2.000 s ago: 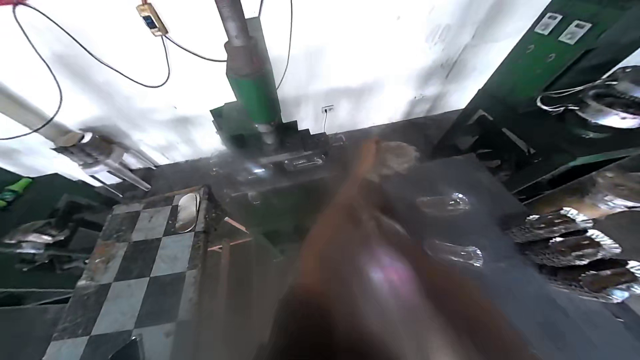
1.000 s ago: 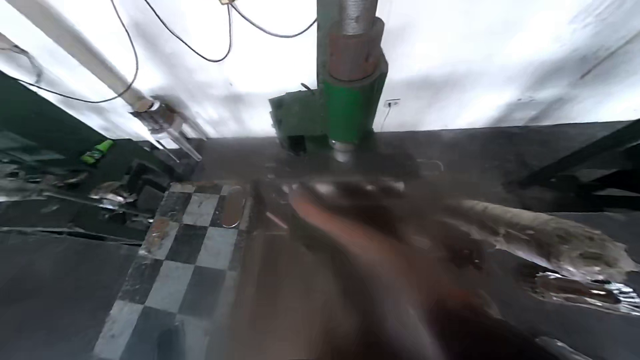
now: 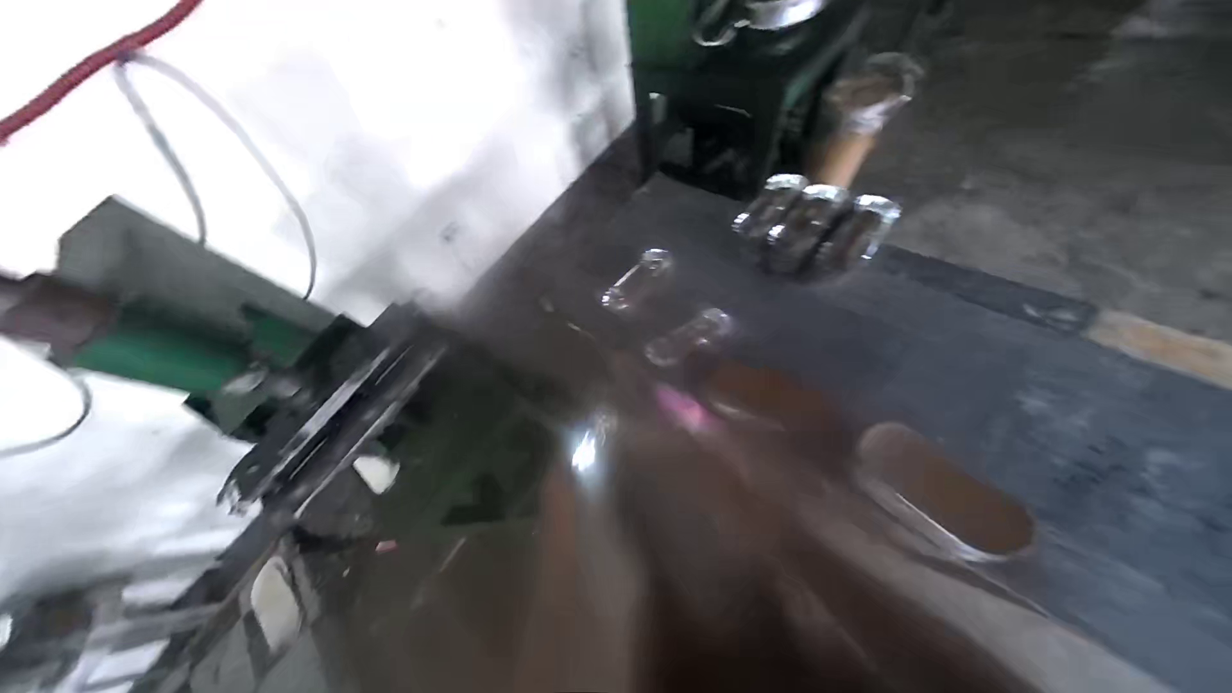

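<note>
Both hands are heavily blurred at the lower middle. My left hand (image 3: 563, 525) reaches up from the bottom edge, beside a small shiny metal thing (image 3: 585, 450); whether it grips that thing is not clear. My right hand (image 3: 731, 462) is just to the right, with a pink spot near its fingers, and what it holds cannot be made out. Two shiny oblong metal pieces, one upper (image 3: 638, 279) and one lower (image 3: 688, 337), lie on the dark table beyond my right hand. A brown oblong piece with a shiny rim (image 3: 948, 491) lies right of my right arm.
A green press-like machine (image 3: 164, 356) with a dark metal fixture (image 3: 337, 414) stands at the left. Three shiny-rimmed oblong pieces (image 3: 816, 226) sit together on the dark table (image 3: 1088, 462) at the upper right. A red hose (image 3: 96, 63) crosses the wall.
The view has swung strongly to the right and tilted. A light, rough cloth-like thing near my hand a second ago is not seen now. Both hands remain blurred.
</note>
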